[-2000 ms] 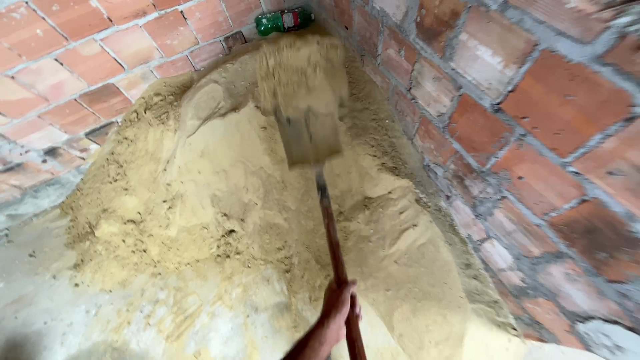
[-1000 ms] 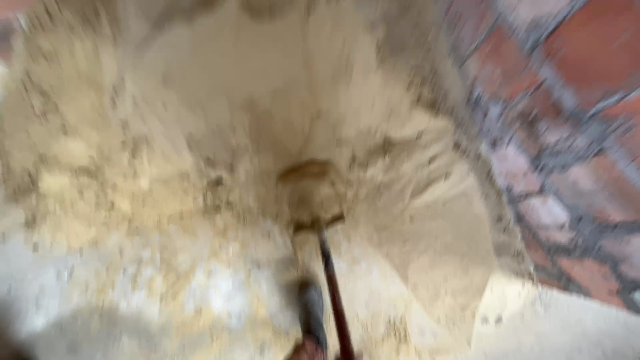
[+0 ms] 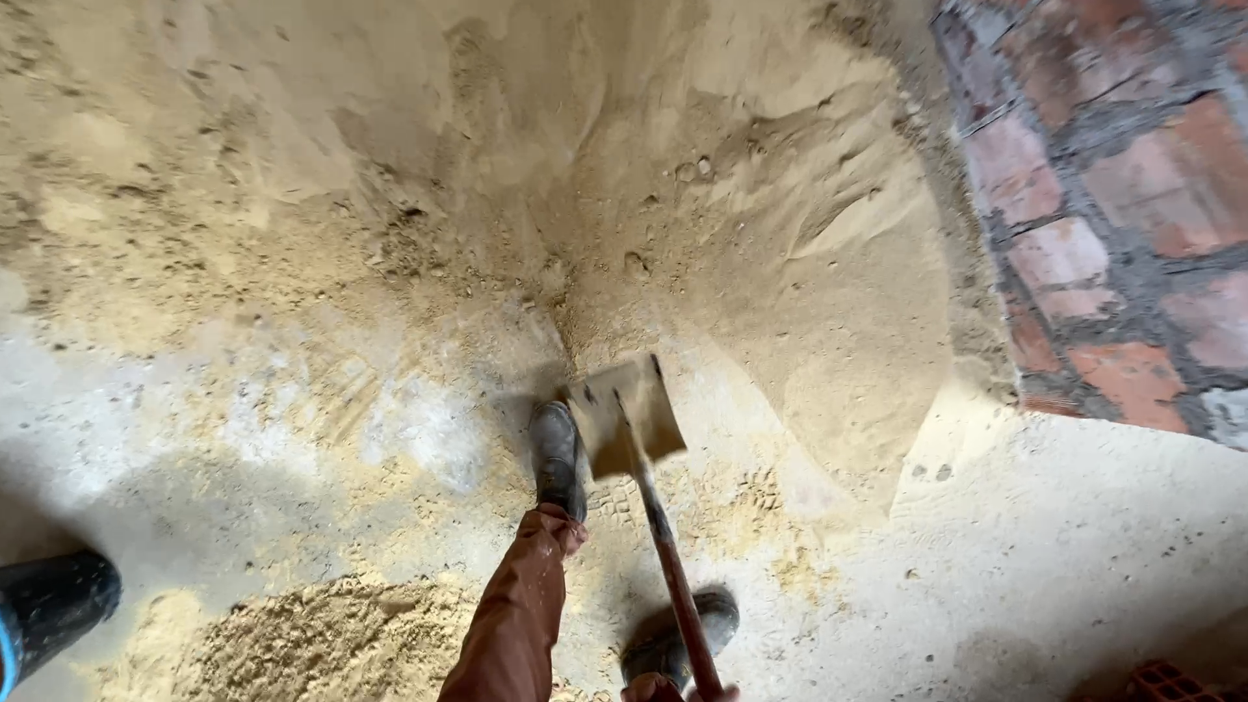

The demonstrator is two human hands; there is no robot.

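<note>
A shovel with a flat metal blade (image 3: 629, 419) and a reddish-brown wooden handle is low over the floor, its blade beside the toe of a dark boot (image 3: 556, 444). No load of sand shows on the blade. At the bottom edge, part of my left hand (image 3: 720, 693) shows closed around the handle; the rest of it is cut off. My right hand is out of view. Beyond the blade, the big sand heap (image 3: 604, 175) slopes up, with a scraped hollow in its near side.
A rough brick wall (image 3: 1121, 195) borders the heap on the right. My other boot (image 3: 697, 624) stands by the handle. A smaller sand pile (image 3: 331, 634) lies at lower left, near a black object with a blue edge (image 3: 58, 604). A hollow red brick (image 3: 1160, 682) is at lower right.
Two seconds ago the shovel reached over the upper heap, with sand flying off its blade. It has come back down to my boots. The view has tilted down.
</note>
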